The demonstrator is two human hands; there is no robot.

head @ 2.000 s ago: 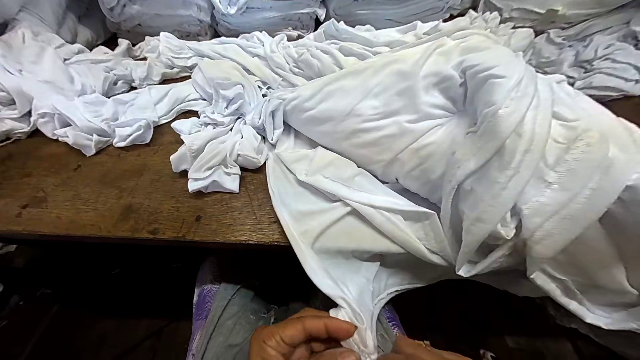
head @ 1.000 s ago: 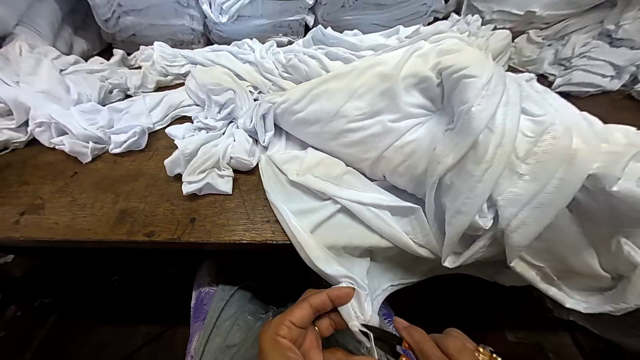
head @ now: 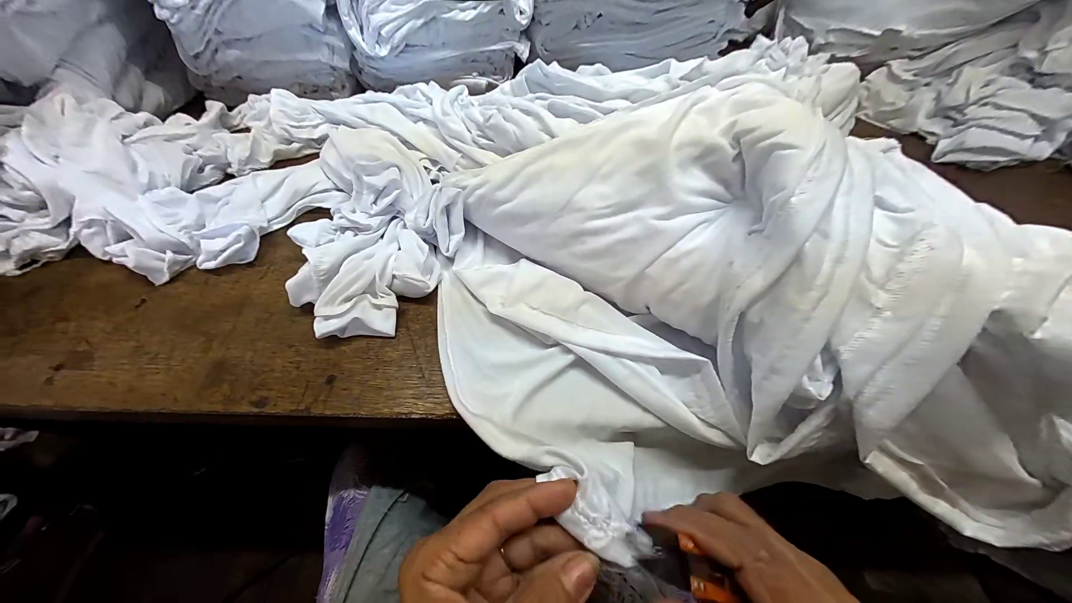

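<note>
A large white fabric garment [head: 586, 368] hangs over the front edge of a brown wooden table [head: 209, 343]. At the bottom centre my left hand [head: 502, 544] pinches a gathered end of this cloth between thumb and fingers. Just right of it, my right hand [head: 745, 544] is closed around a small tool with an orange handle [head: 708, 574], whose tip is blurred beside the cloth end. Some thin, clear or whitish material shows below the cloth, between the hands. Crumpled white cloth [head: 368, 243] lies on the table left of the large piece.
More white fabric [head: 134, 184] is heaped along the left and back of the table. Wrapped bundles of white cloth [head: 260, 50] stand behind it. Another cloth pile [head: 997, 100] lies at the back right. Below the table edge are grey and purple cloth over the lap and a dark floor.
My right hand has come further into view, with the orange-handled tool now showing more plainly. The cloth end between the hands is bunched up more than before.
</note>
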